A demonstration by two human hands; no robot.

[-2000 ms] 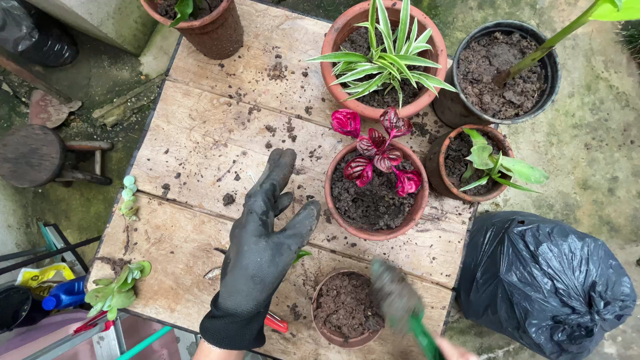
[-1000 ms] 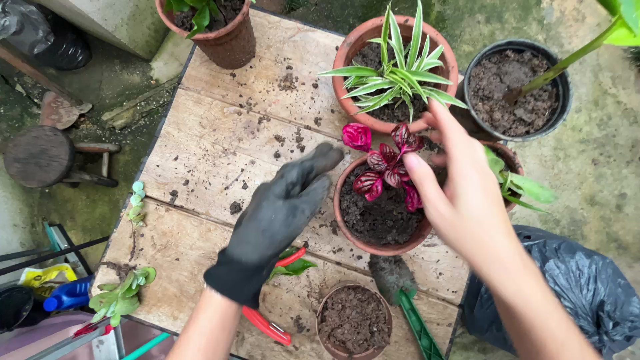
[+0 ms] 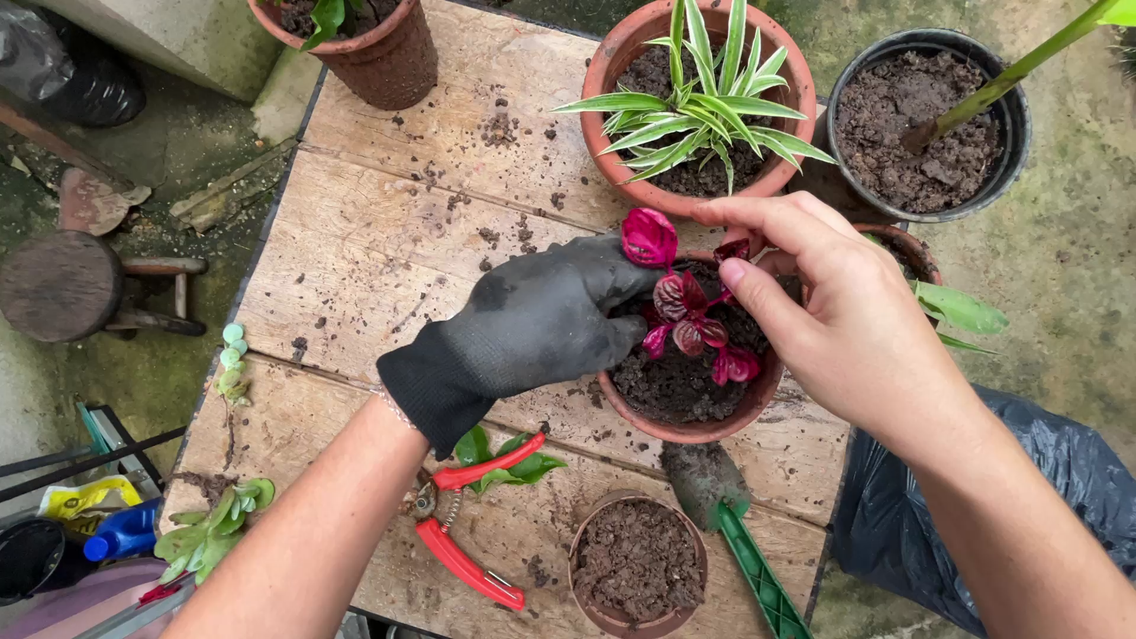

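A plant with magenta, veined leaves (image 3: pixel 682 297) grows in a terracotta pot of dark soil (image 3: pixel 692 430). My left hand (image 3: pixel 555 311), in a black glove, reaches over the pot's left side, its fingertips at the base of the plant and partly hidden by leaves. From the right my bare right hand (image 3: pixel 821 293) pinches an upper dark-red leaf between thumb and fingers. Below the pot lie a hand trowel with a green handle (image 3: pixel 754 568), a small pot filled with soil (image 3: pixel 637 564) and red-handled pruning shears (image 3: pixel 466 564) beside a green leafy cutting (image 3: pixel 506 461).
A spider plant (image 3: pixel 701 115) stands behind the magenta one, with a black pot (image 3: pixel 923 133) to its right. A half-hidden terracotta pot (image 3: pixel 919 257) and a black plastic bag (image 3: pixel 1065 479) are at right. Succulent cuttings (image 3: pixel 222 524) lie on the wooden table's (image 3: pixel 373 248) left edge.
The trowel, held by my right hand two seconds ago, lies on the table. My right hand has come to the magenta plant, and my gloved left hand has moved right into its pot.
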